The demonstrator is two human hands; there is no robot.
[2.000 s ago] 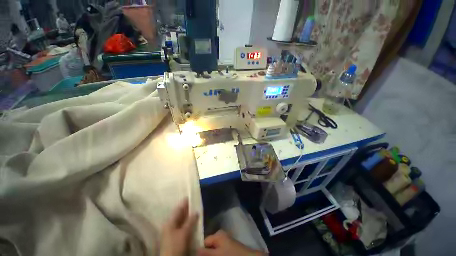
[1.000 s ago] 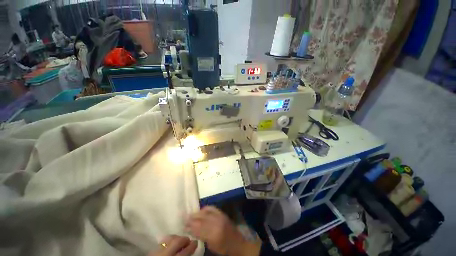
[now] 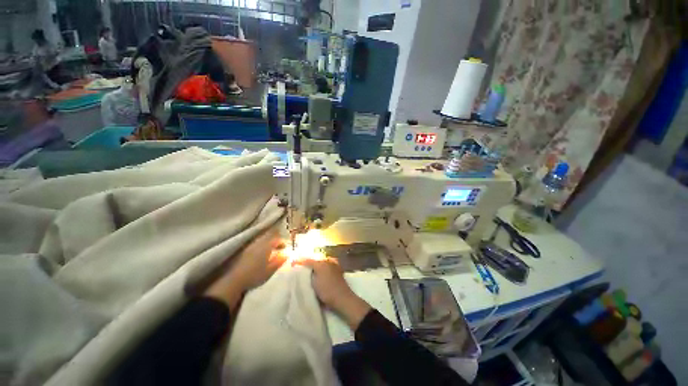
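The cream fabric (image 3: 143,234) spreads over the left side of the table and hangs down at the front. Its right part lies under the needle area of the white sewing machine (image 3: 370,197), where a bright lamp glows. My left hand (image 3: 256,260) lies on the cloth just left of the glow, with its fingertips lost in the glare. My right hand (image 3: 329,280) is at the cloth's right edge, just in front of the glow, with its fingers on the edge. The needle and presser foot are hard to make out in the glare.
A metal tray (image 3: 401,307) with small tools sits at the table's front edge. Scissors (image 3: 519,238), blue snips (image 3: 486,276) and a blue-capped bottle (image 3: 554,181) are at the right. Thread cones (image 3: 465,89) stand behind. A dark crate (image 3: 660,369) is at lower right.
Both hands have moved forward from the cloth's lower front edge to the needle area. The cloth between them is now bunched and drawn up. The camera view has shifted.
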